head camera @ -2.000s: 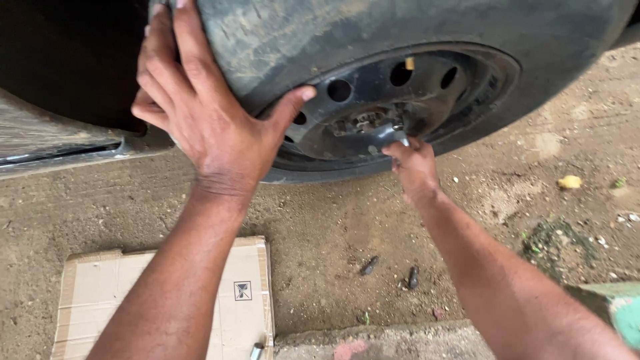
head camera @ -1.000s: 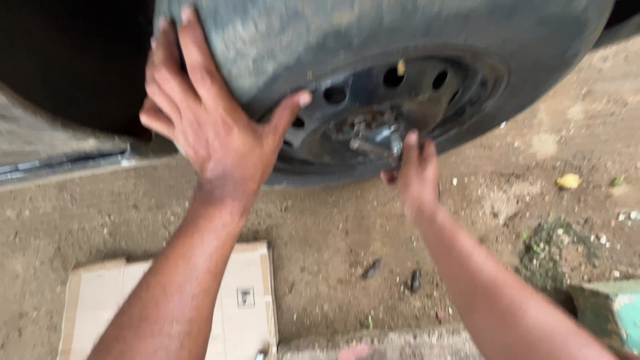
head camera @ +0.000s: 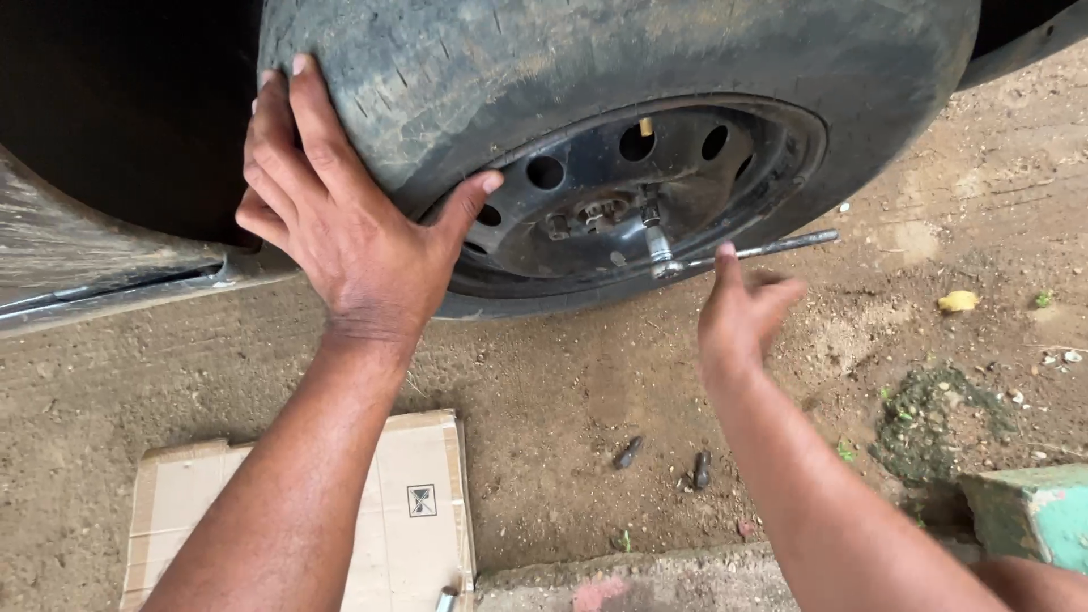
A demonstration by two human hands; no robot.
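Observation:
A car tire (head camera: 646, 51) on a black steel wheel rim (head camera: 544, 251) fills the upper middle. My left hand (head camera: 357, 212) rests spread on its left side, fingers on the tread and thumb at the rim's edge. A socket wrench (head camera: 660, 246) sits on a wheel bolt right of the hub, its handle reaching out to the right past the tire. Just below that handle is my right hand (head camera: 744, 310), slightly blurred, fingers apart, thumb tip at the handle and no grip closed round it. Two dark wheel bolts (head camera: 628, 453) (head camera: 702, 470) lie on the dirt below the wheel.
Flattened cardboard (head camera: 408, 544) lies lower left, with a metal socket-like piece (head camera: 447, 598) at its edge. A concrete ledge (head camera: 680, 586) runs along the bottom, and a green-painted block (head camera: 1033, 518) stands lower right. The car's body edge (head camera: 93, 255) is at left.
My right hand was at the wrench by the hub and has moved down and right, its fingers now apart. The wrench handle has swung out to the right. The left hand stays on the tire.

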